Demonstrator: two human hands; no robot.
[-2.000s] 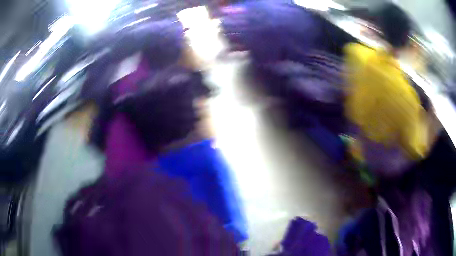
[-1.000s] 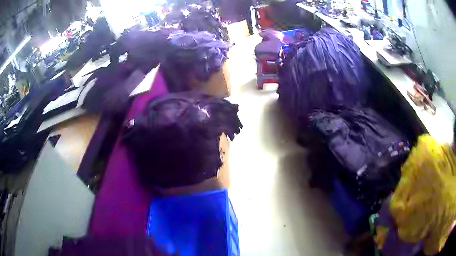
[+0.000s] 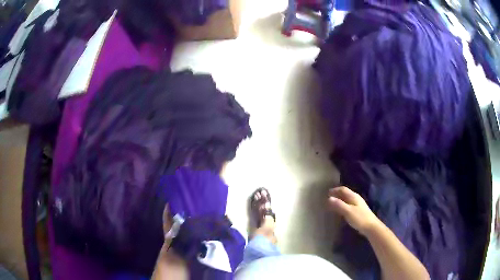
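Observation:
A bundle of bright violet-blue cut pieces (image 3: 198, 194) with a dark tie strip around its middle and white flaps is at the lower centre left. My left hand (image 3: 169, 221) is shut on the bundle at its left side, and is mostly hidden by the fabric. My right hand (image 3: 349, 205) is empty at the lower right, its fingers loosely curled and slightly apart, over the aisle beside the dark garments.
A heap of dark purple cloth (image 3: 148, 126) lies to the left by a magenta surface (image 3: 71, 131). Larger purple heaps (image 3: 389, 82) stand on the right. A red-and-grey stool-like object (image 3: 303, 24) stands ahead. My sandalled foot (image 3: 262, 205) is on the pale aisle floor (image 3: 268, 109).
The view has tilted down and moved forward along the aisle. Both my hands and the bundle have come into view. The blue bin and the person in yellow are no longer seen.

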